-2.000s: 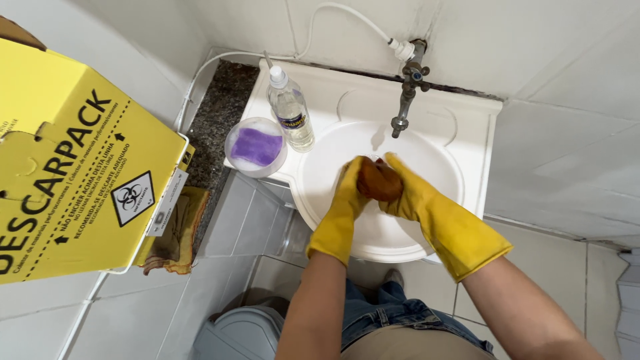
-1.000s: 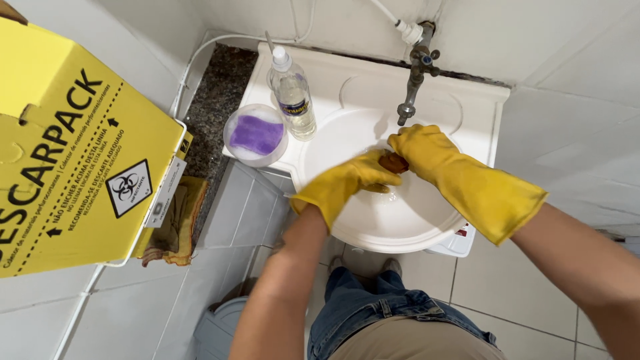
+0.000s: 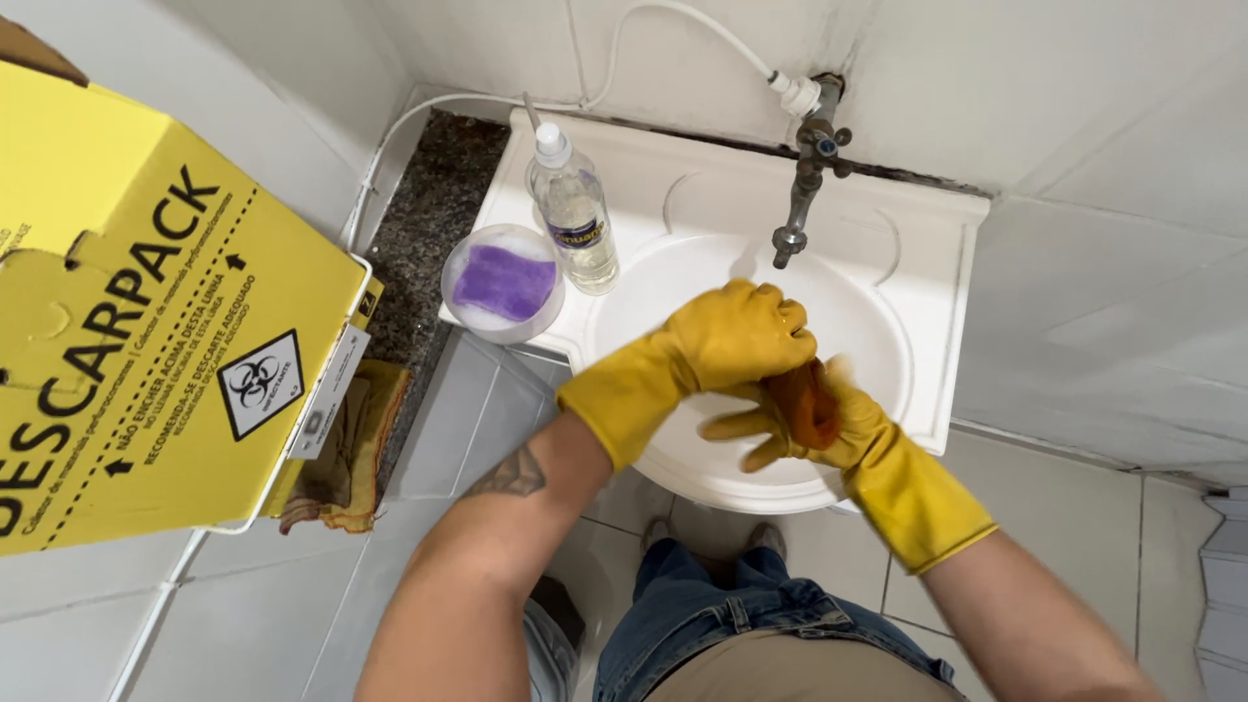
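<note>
My left hand (image 3: 746,331), in a wet yellow rubber glove, grips the upper end of a bunched orange-brown cloth (image 3: 807,402) above the white washbasin (image 3: 877,336). Beneath and beside the cloth is my right hand (image 3: 838,424), in a matching glove, palm up with its fingers spread to the left; the cloth lies against its palm. The right thumb is blurred. A metal tap (image 3: 804,195) juts from the wall above the bowl, and no water stream shows under it. Left of the bowl stand a clear detergent bottle (image 3: 578,219) and a round tub (image 3: 507,331) with a purple sponge (image 3: 505,282) in foam.
At the left, a yellow sharps-disposal box (image 3: 175,322) sits in a white wire holder, with folded cloths (image 3: 366,448) beside it. A granite ledge (image 3: 434,195) borders the basin. A white hose (image 3: 673,8) runs along the wall. A grey bin (image 3: 551,643) stands below.
The orange-brown cloth, compact between both hands before, now hangs longer from my left hand. My right hand has moved down from near the tap and turned, its fingers now spread.
</note>
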